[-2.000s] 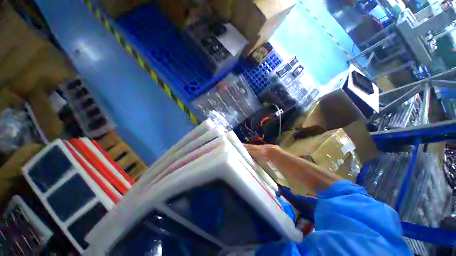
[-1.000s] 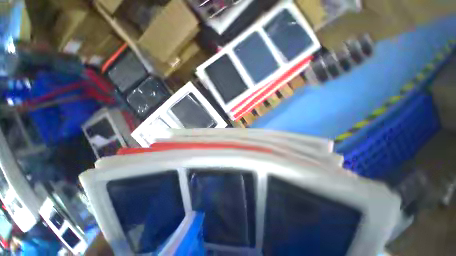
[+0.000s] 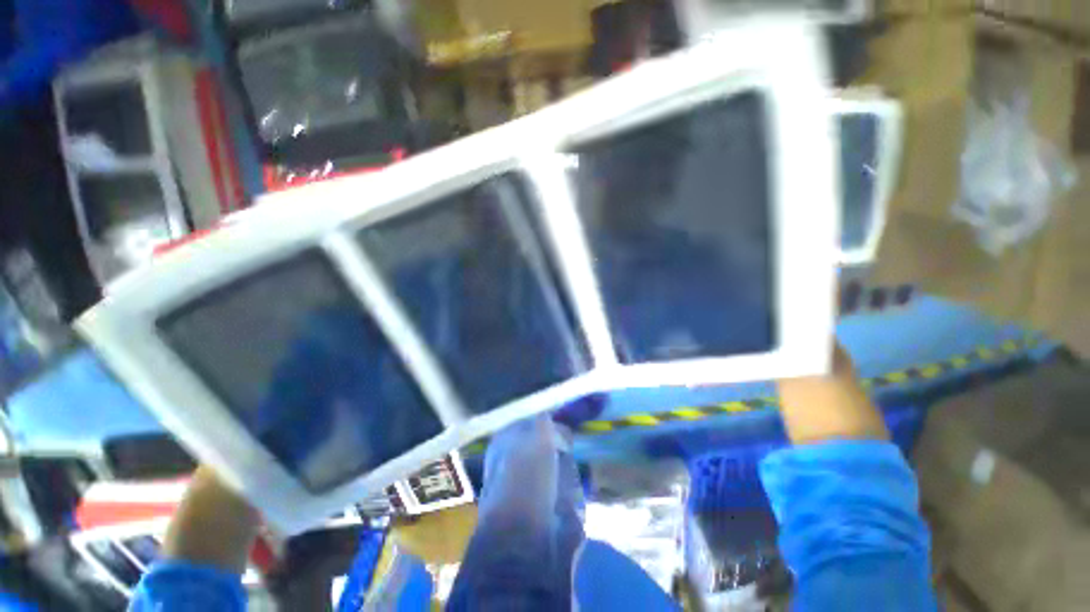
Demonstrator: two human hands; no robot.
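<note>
A white screen tray (image 3: 552, 209) with three dark glossy rectangular windows fills the middle of the view, tilted, its left end lower. Red edges show behind its upper left side, so more trays seem to lie beneath it. My left hand (image 3: 213, 521) holds the lower left end; its fingers are hidden behind the tray. My right hand (image 3: 831, 401) holds the lower right corner, its fingers also mostly hidden. Both forearms are in blue sleeves. The picture is blurred.
A stack of white and red trays (image 3: 120, 161) stands at upper left. Another white tray (image 3: 863, 179) shows behind the right end. Cartons (image 3: 1016, 472) are at right. Yellow-black tape (image 3: 681, 416) crosses the blue floor. My leg (image 3: 516, 514) shows below the tray.
The held trays have risen and tilted in view, and both hands now show at their lower corners. The view has turned, with the floor tape now running below the trays.
</note>
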